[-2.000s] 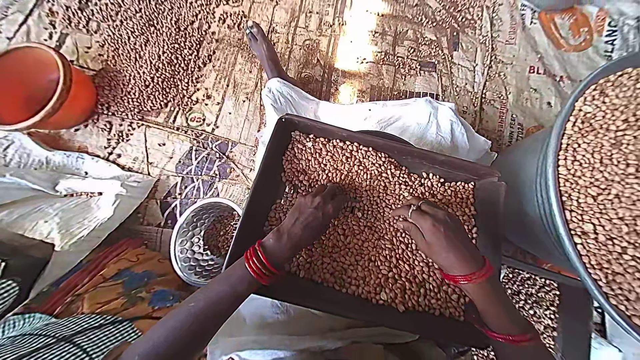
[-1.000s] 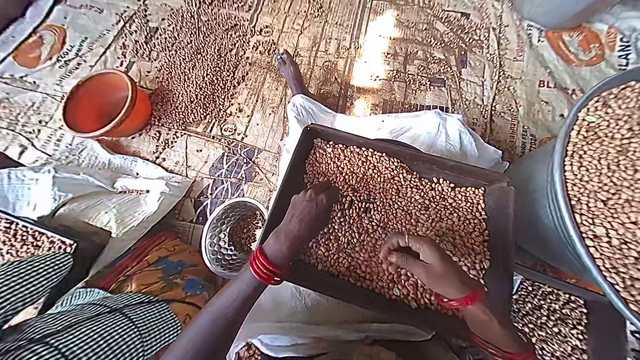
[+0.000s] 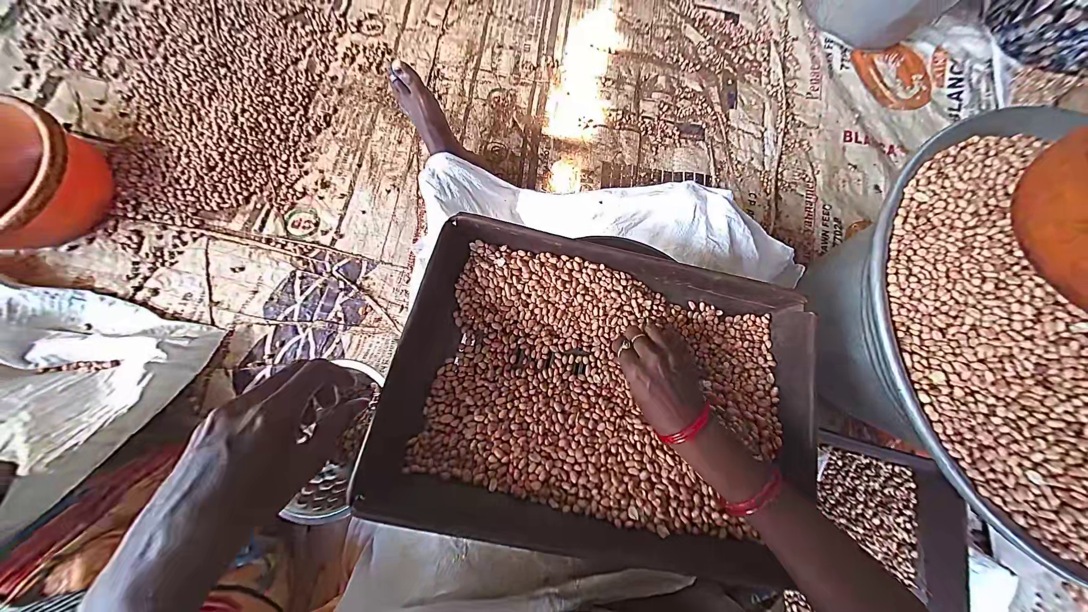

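Observation:
A dark rectangular tray (image 3: 586, 544) filled with reddish-brown peanuts (image 3: 544, 425) rests over my lap. My right hand (image 3: 663, 374), with rings and red bangles, has its curled fingers down on the peanuts right of the tray's middle; whether it grips any is hidden. Beyond the tray's left edge, my left hand (image 3: 280, 433) hangs over a perforated metal bowl (image 3: 323, 493) that holds some peanuts. Its fingers are bent, and I cannot tell if anything is between them. Dark marks on the tray's bottom show through a thin patch of peanuts.
On the right stands a large metal tub (image 3: 884, 314) of peanuts with an orange object (image 3: 1058, 217) over it. A second dark tray (image 3: 939, 527) lies below it. An orange bucket (image 3: 68, 191) and spread peanuts (image 3: 229, 93) are at the upper left, white sacking (image 3: 76, 374) at the left.
My left hand has left the peanuts in the dark tray and moved left over the perforated bowl. My right hand remains over the tray. The orange object has appeared above the tub.

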